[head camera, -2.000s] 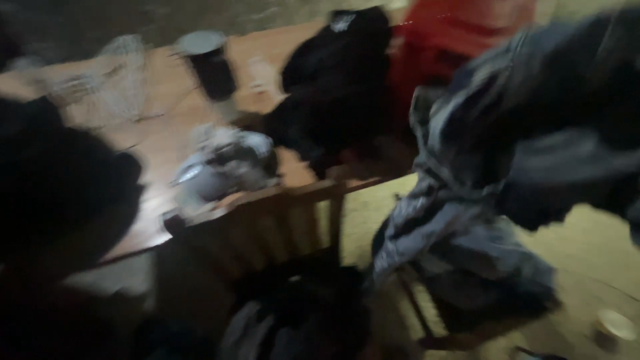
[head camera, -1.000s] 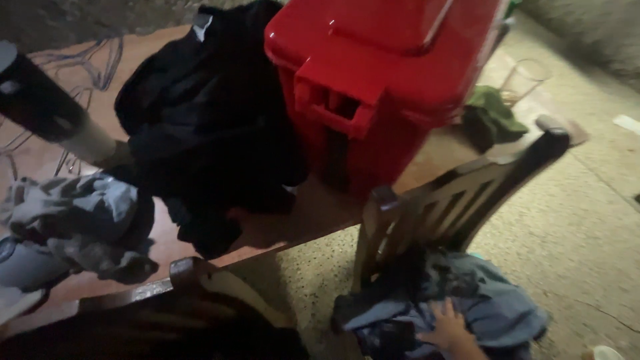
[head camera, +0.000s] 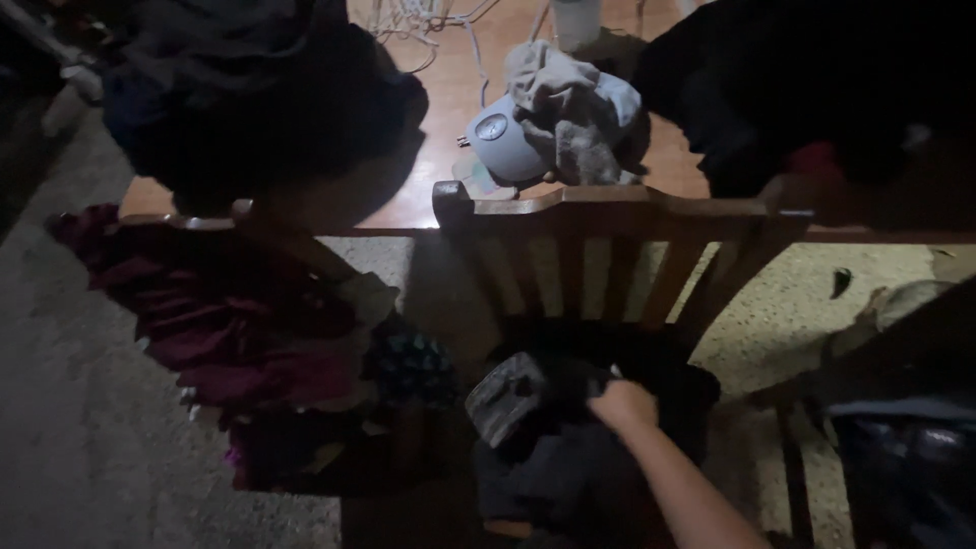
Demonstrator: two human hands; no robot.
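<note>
My right hand [head camera: 627,404] reaches in from the lower right and touches dark clothes [head camera: 564,473] piled on the seat of a wooden chair. Its fingers are partly lost in the dark cloth, so its grip is unclear. Just left of it lies a grey, worn-looking folded piece of cloth [head camera: 507,398], perhaps denim. The slatted wooden chair back [head camera: 610,210] rises beyond the pile, against the table edge. My left hand is out of view.
On the wooden table [head camera: 450,69] are a grey appliance with a dial [head camera: 503,141], a greyish cloth [head camera: 579,114] over it, white cords [head camera: 476,53] and dark fabric heaps [head camera: 267,114] [head camera: 793,84]. Maroon clothes [head camera: 229,305] hang at left. More dark material [head camera: 907,457] is at lower right.
The view has swung left, away from the red bin. A second ago my hand lay spread on bluish clothes on another chair; now it is at the dark pile on this chair.
</note>
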